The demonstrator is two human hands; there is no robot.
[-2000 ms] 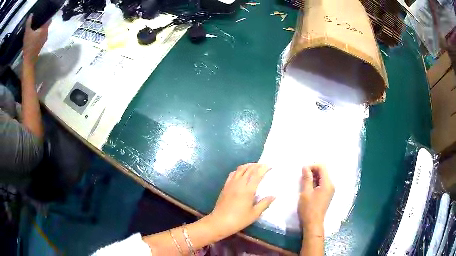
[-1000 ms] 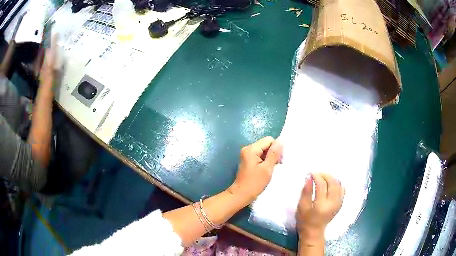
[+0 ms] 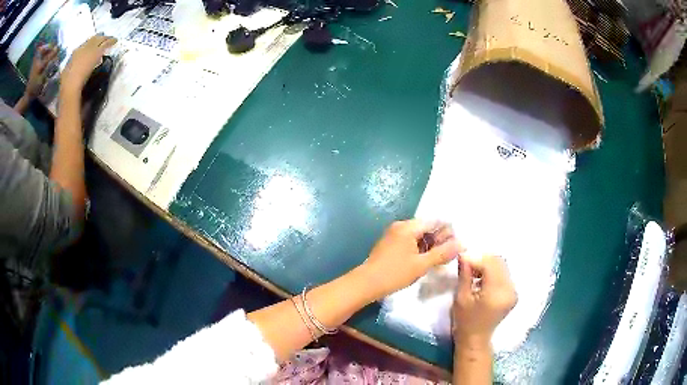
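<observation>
The stack of poly bags point(image 3: 490, 195) lies flat on the green bench top, bright white, with a small dark printed mark near its top. Its far end is under the brown cardboard sleeve point(image 3: 527, 37). My left hand point(image 3: 414, 254) is over the near left part of the stack, fingers curled and pinched. My right hand point(image 3: 484, 293) is beside it, thumb and fingers pinched, over the near right part. The fingertips of both hands almost meet. Whether they hold the edge of a clear bag cannot be made out against the white stack.
Bagged units point(image 3: 631, 308) stand on edge at the right. A cream work mat point(image 3: 177, 105) lies at the left, with black cords point(image 3: 316, 34) at its far end. A neighbour's arms point(image 3: 69, 143) work at the far left. Brown cartons point(image 3: 674, 150) are at the right edge.
My left hand has gone from lying spread on the stack to pinched fingers, and has moved right to meet my right hand. The neighbour's hands have moved. The view has shifted slightly.
</observation>
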